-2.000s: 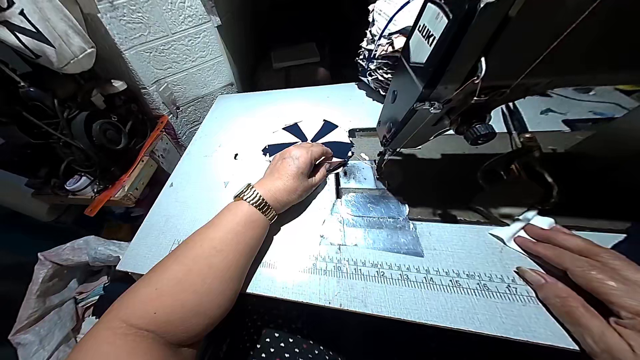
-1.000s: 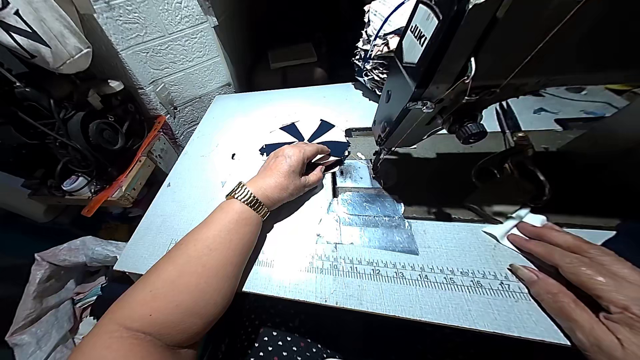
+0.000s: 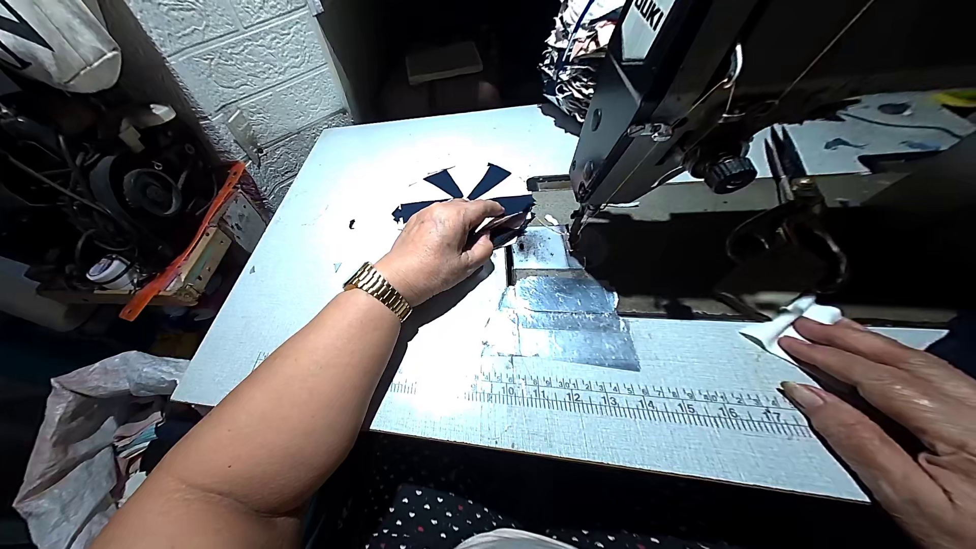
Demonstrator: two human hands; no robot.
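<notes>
My left hand [image 3: 442,244], with a gold watch at the wrist, pinches the near edge of a fabric piece made of dark navy and white wedges [image 3: 488,181], which lies on the white sewing table. The needle area of the Juki sewing machine [image 3: 610,122] is just right of this piece. At the right, my right hand [image 3: 892,381] rests on the table, its fingertips on a small white folded cloth [image 3: 820,314]; whether they grip it is unclear. Shears [image 3: 793,221] lie on the machine bed beyond that cloth.
A printed ruler scale [image 3: 648,406] runs along the table's front edge, below metal plates [image 3: 572,313]. At the left are a plastic sack [image 3: 76,442], an orange strip [image 3: 187,244] and a motor with cables [image 3: 122,194]. A bundle of scraps [image 3: 576,53] hangs behind the machine head.
</notes>
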